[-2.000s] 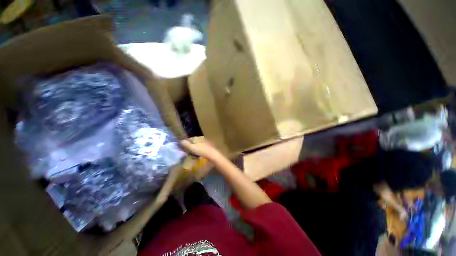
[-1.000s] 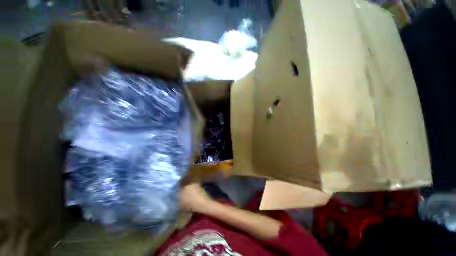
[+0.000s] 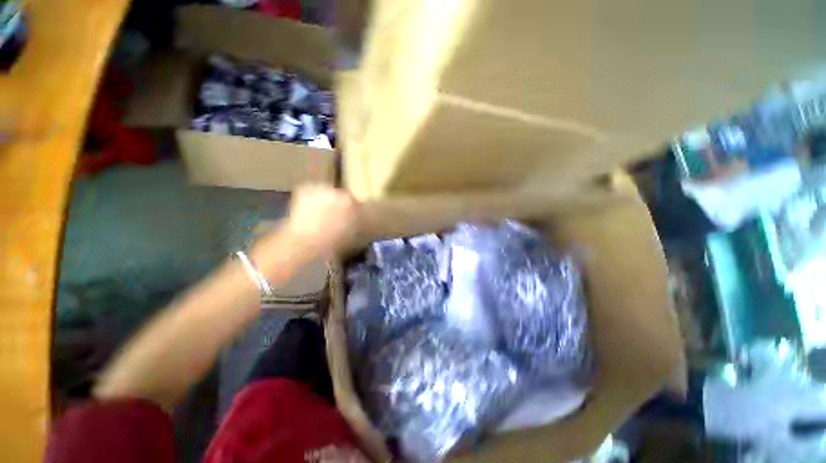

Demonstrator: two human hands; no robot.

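Note:
An open brown carton (image 3: pixel 625 298) stands in front of me, filled with shiny clear bags (image 3: pixel 534 298) of parts and some pale flat pieces between them. My left hand (image 3: pixel 321 217), blurred, with a thin pale bracelet on the wrist, is closed at the carton's upper left corner; its fingertips are not clear. My right hand is not in view.
A large brown carton (image 3: pixel 516 145) rises just behind the open one. Another open carton (image 3: pixel 254 163) of dark and silver parts stands on the floor at upper left. An orange bench (image 3: pixel 54 181) runs down the left edge. Green and white items are at right.
The view has swung, so the carton of bags now shows right of centre instead of left. My right hand, earlier at that carton's edge, is out of view; my left arm has come in.

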